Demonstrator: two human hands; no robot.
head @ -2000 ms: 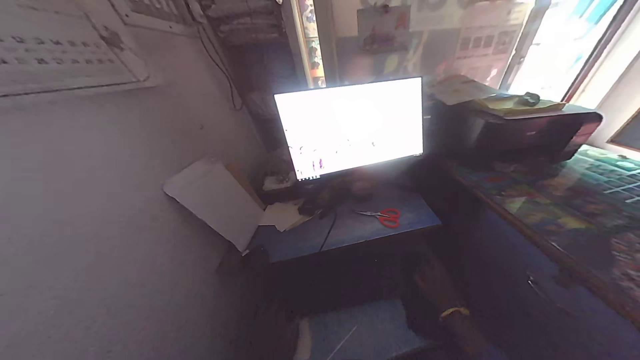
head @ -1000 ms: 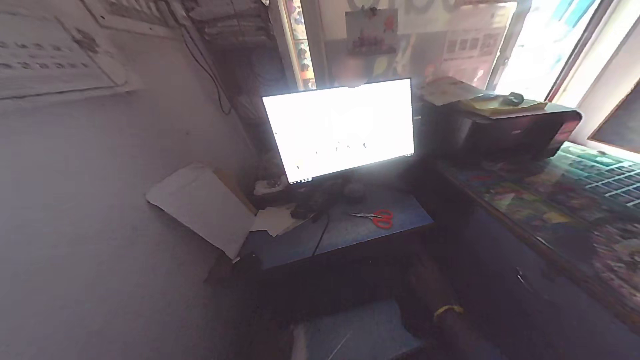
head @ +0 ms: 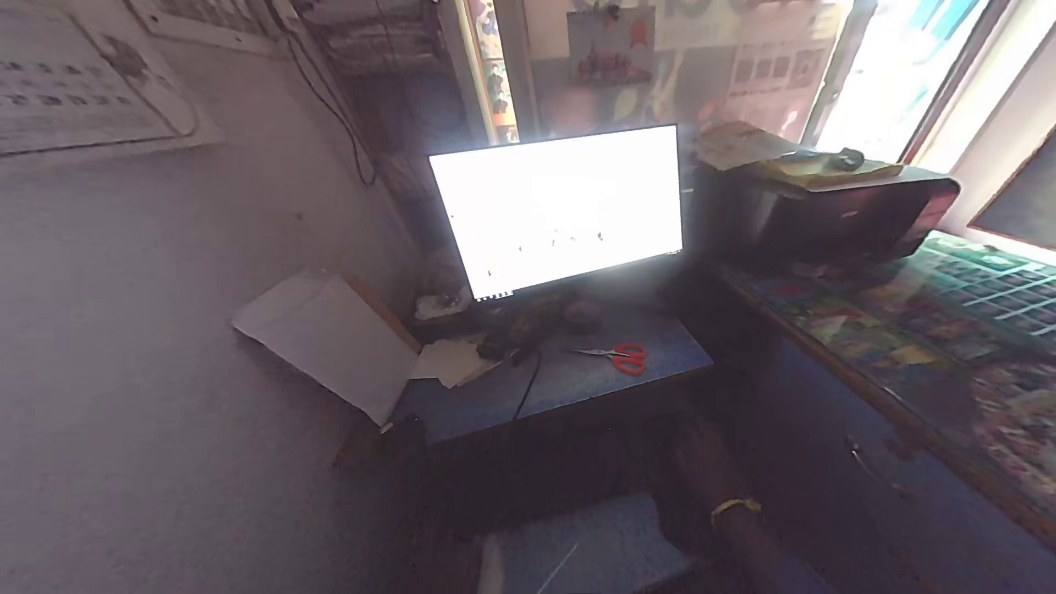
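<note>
My right hand (head: 697,445), with a yellow band at its wrist, reaches into the dark space below the front edge of a small blue desk (head: 577,388). Its fingers are too dark to read, and whether it holds anything does not show. I cannot make out my left hand. Scissors with red handles (head: 629,359) lie on the desk, above my right hand in the view. Behind them a lit monitor (head: 569,206) stands, its screen mostly washed out white. Beside a dark cable, loose papers (head: 452,361) rest at the desk's left.
White sheets (head: 330,342) lean by the left wall. A dark printer (head: 850,210) with papers on top stands at the back right. Along the right runs a counter (head: 866,330) covered with colourful pictures, with a handle (head: 858,454) on its dark front.
</note>
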